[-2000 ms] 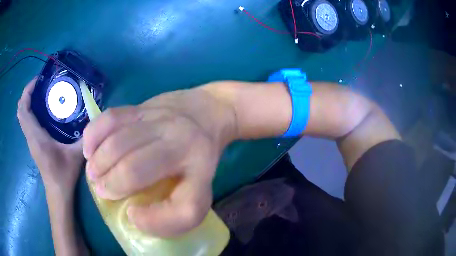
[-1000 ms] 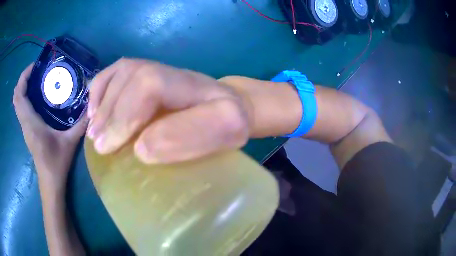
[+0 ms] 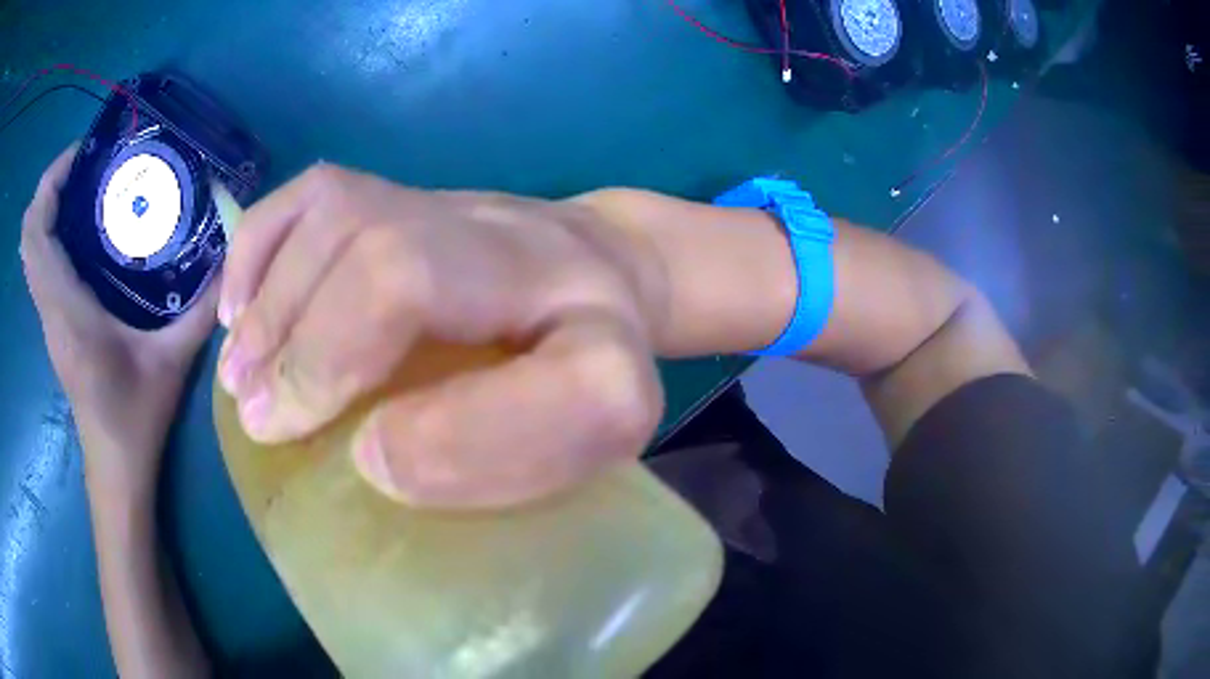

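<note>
My left hand [image 3: 113, 338] holds a black speaker housing [image 3: 208, 133] at the left, fingers around its left and lower edges. A round silver-white driver [image 3: 142, 207] sits in it, facing up, with thin red and black wires [image 3: 60, 77] running off to the left. My right hand [image 3: 438, 318] grips a large translucent yellowish glue bottle [image 3: 465, 584]. The bottle's pale nozzle [image 3: 227, 208] points at the housing's right side, beside the driver; whether its tip touches cannot be told. My fingers hide the nozzle's base.
Several black speakers with pale discs [image 3: 869, 27] stand in a row at the top right, with red leads and small white plugs [image 3: 786, 76]. The green worktable [image 3: 584, 100] has its near edge below my right forearm. A blue wristband [image 3: 799, 265] is on my right wrist.
The housing and my left hand have shifted slightly up and left in view. My right hand has tilted the bottle more upright towards the camera, then lowered it slightly, and the nozzle shows again.
</note>
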